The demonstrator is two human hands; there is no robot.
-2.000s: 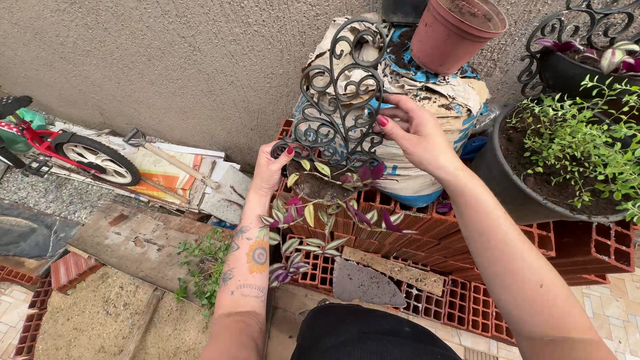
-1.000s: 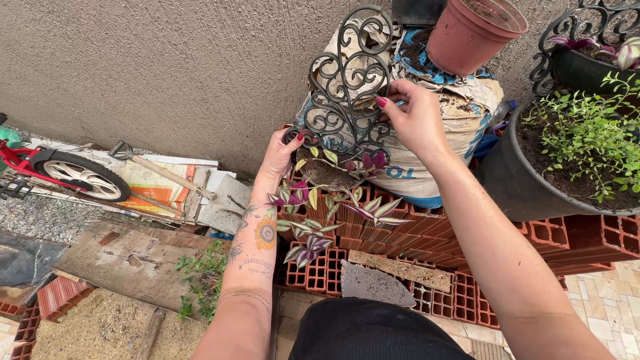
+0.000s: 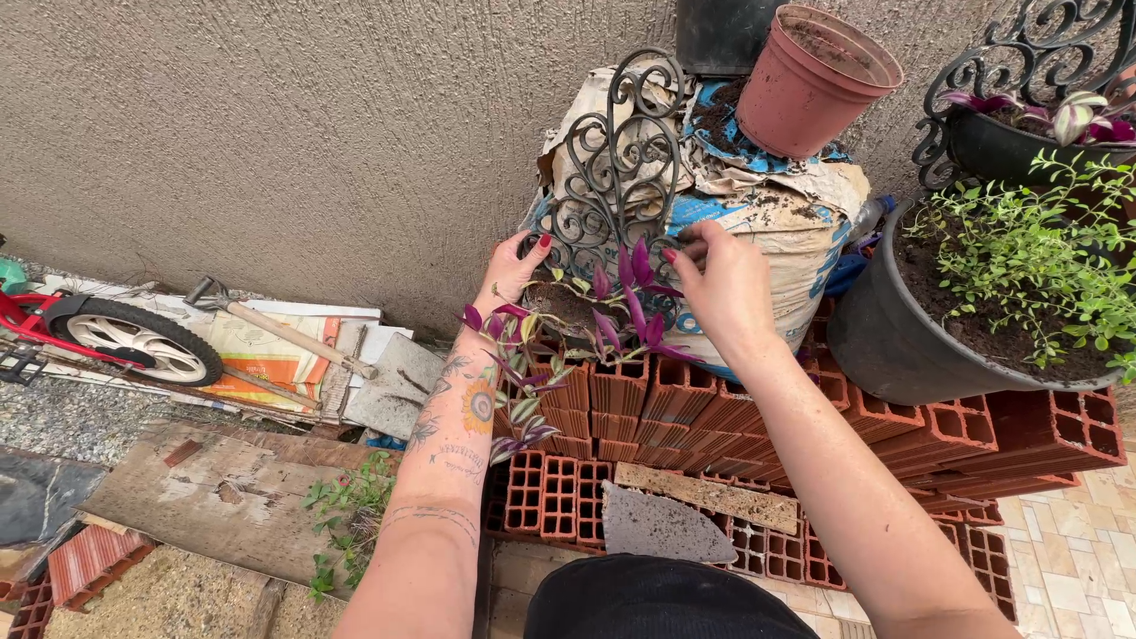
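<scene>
A black scrolled metal plant holder (image 3: 626,169) stands on stacked hollow clay bricks, leaning toward a torn soil bag. In it sits a pot of soil (image 3: 568,306) with a purple and green striped trailing plant (image 3: 635,306). My left hand (image 3: 517,266) grips the left end of the holder's scrollwork, thumb on top. My right hand (image 3: 719,275) is at the holder's right side, thumb and fingertips close together beside the purple leaves; whether they pinch the metal or a leaf cannot be told.
Behind are the torn soil bag (image 3: 768,248) and an empty terracotta-coloured plastic pot (image 3: 812,80). A large grey pot (image 3: 896,311) with a leafy green plant stands right, below another black holder (image 3: 985,133). Hollow bricks (image 3: 666,390) lie beneath. A red bicycle (image 3: 133,342) is left, near a rough wall (image 3: 311,133).
My right hand has moved down from the upper scrollwork to the holder's lower right side. The purple leaves now stand up between my hands. My left hand stays at the holder's left end.
</scene>
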